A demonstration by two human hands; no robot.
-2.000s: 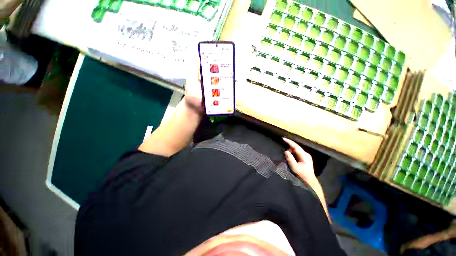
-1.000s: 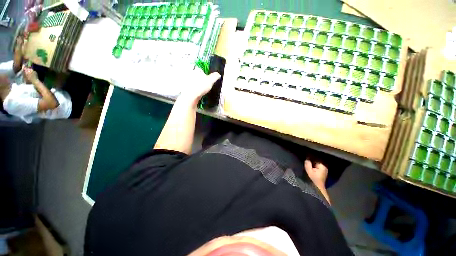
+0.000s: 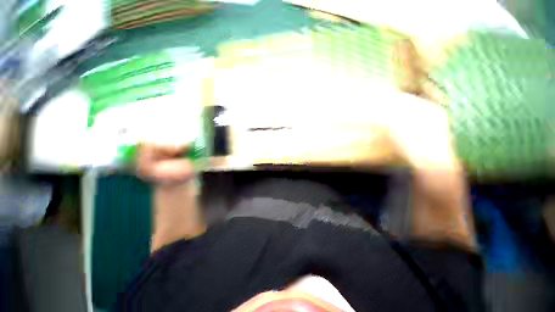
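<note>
The whole view is blurred. My left hand (image 3: 167, 163) is curled at the table's front edge, with bright green strips (image 3: 128, 152) showing on both sides of it; it appears closed on them. The dark phone (image 3: 218, 131) lies just right of that hand, left of the cardboard sheet (image 3: 341, 143). My right hand (image 3: 411, 64) reaches over the right part of the pale green grid of square units (image 3: 347, 52); its fingers are too blurred to tell whether they hold anything.
More green units (image 3: 131, 79) lie at the left on a white-looking stack. Another green grid (image 3: 499, 103) is at the right. A blue stool (image 3: 502, 234) stands below the table edge at the right. Cardboard layers (image 3: 155, 12) lie at the back left.
My left hand has let go of the phone and moved left. My right hand has risen from below the table edge to over the grid. The view has shifted.
</note>
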